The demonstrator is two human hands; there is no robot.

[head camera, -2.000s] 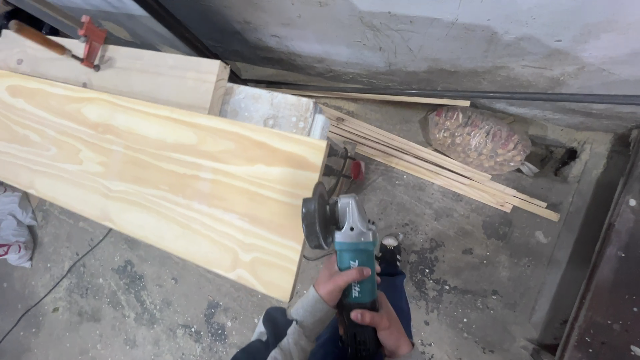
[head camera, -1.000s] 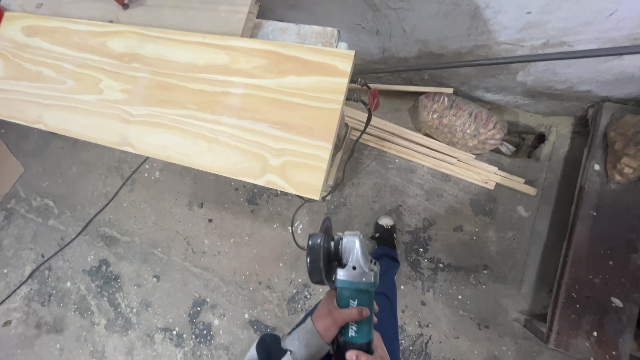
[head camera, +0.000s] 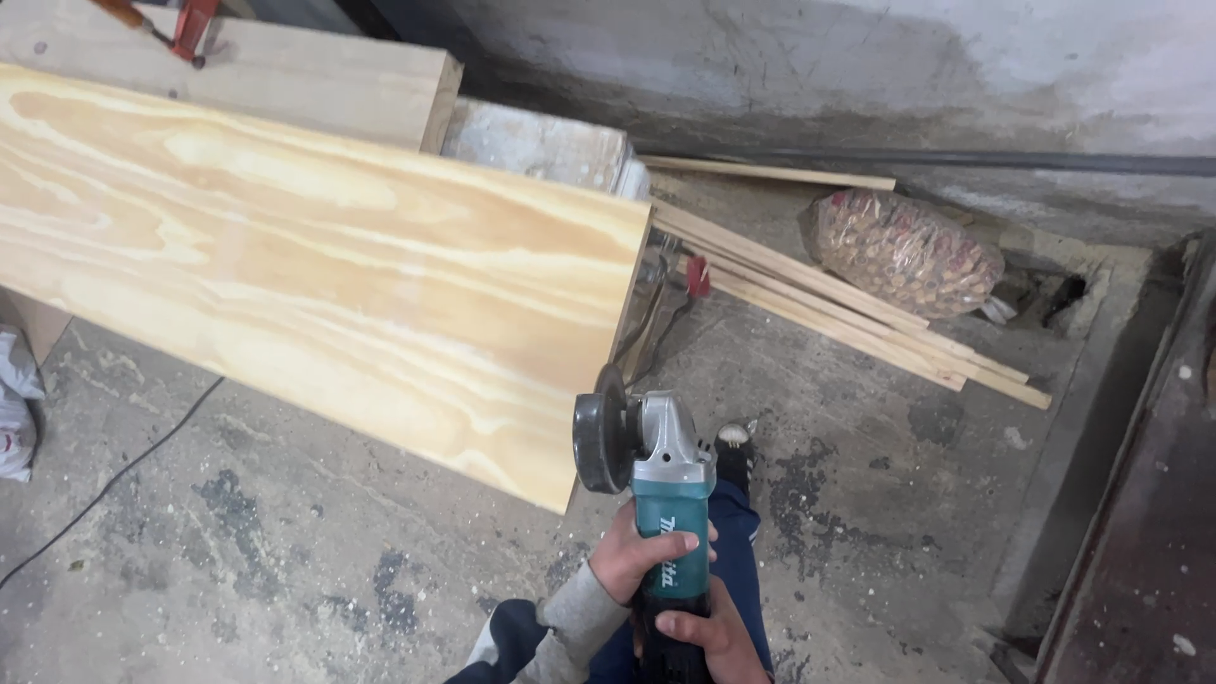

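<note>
A teal Makita angle grinder (head camera: 673, 494) is held upright in the view in both my hands, its disc and black guard pointing up and left. My left hand (head camera: 635, 553) wraps the teal body with the thumb across it. Lower down, my right hand (head camera: 711, 632) grips the black rear part. The guard lies close to the right end of a wide pine board (head camera: 332, 275), overlapping its corner in the view; whether the disc touches the wood I cannot tell.
Behind the board lie a thick pale plank (head camera: 313, 81) and an orange-red clamp (head camera: 193, 28). Thin wooden strips (head camera: 836, 304) and a clear bag of small round wooden pieces (head camera: 907, 252) rest on the floor. A black cable (head camera: 123, 475) runs at left; a dark ledge (head camera: 1140, 494) stands at right.
A second ago the grinder was below the board's corner, apart from it in the view; now it is beside the board's right end. Both hands keep their hold. The view has shifted.
</note>
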